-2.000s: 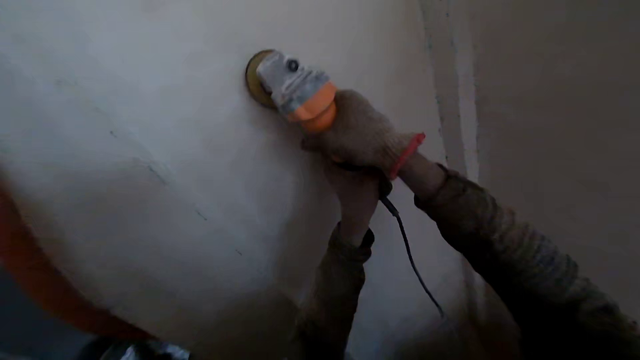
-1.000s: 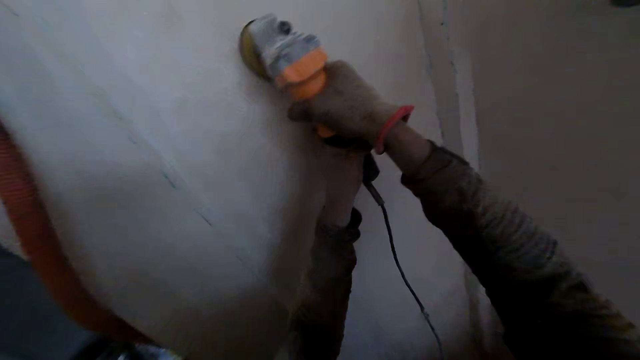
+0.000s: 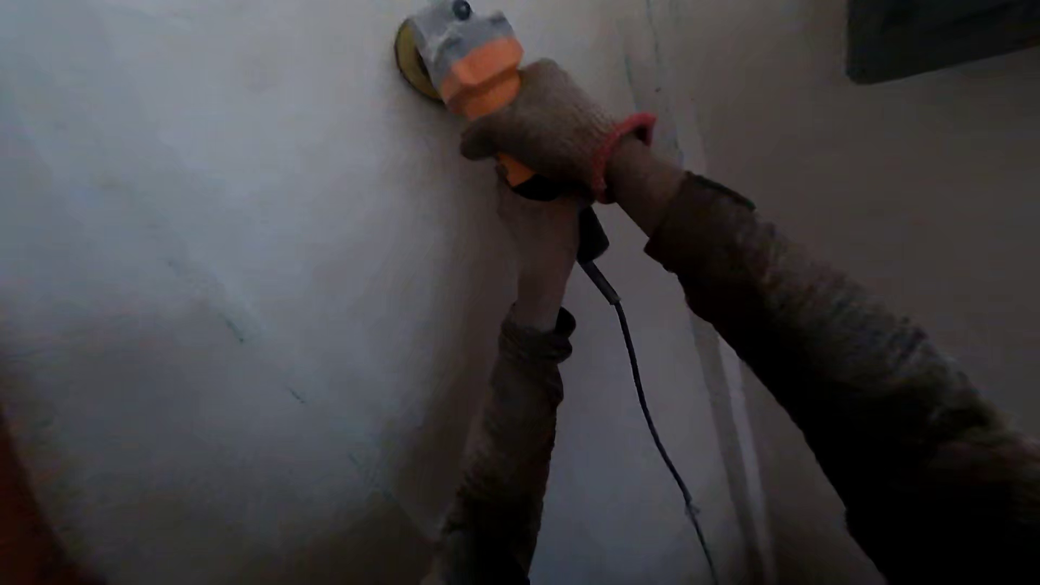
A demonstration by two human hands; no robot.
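Note:
An orange and grey angle grinder [image 3: 485,77] is at the top centre, dusty at its head. Its yellowish disc [image 3: 416,63] lies against or very close to the pale wall [image 3: 284,203]. My right hand [image 3: 552,122], in a knitted glove with a red cuff, is closed around the grinder's body. Below it, my left hand [image 3: 540,215] is at the rear part of the tool, mostly hidden by the right hand and the grinder, so its fingers do not show. A black power cord [image 3: 638,374] hangs down from the tool's rear end.
A wall corner with a pale vertical strip [image 3: 735,439] runs down right of the cord, beside a darker wall [image 3: 853,203]. A dark flat object [image 3: 934,41] juts in at the top right. Something reddish-orange [image 3: 24,512] stands at the lower left edge.
The grinder and both hands have moved up along the wall. The dark object at the top right shows much more now, and the reddish-orange thing at the left shows less.

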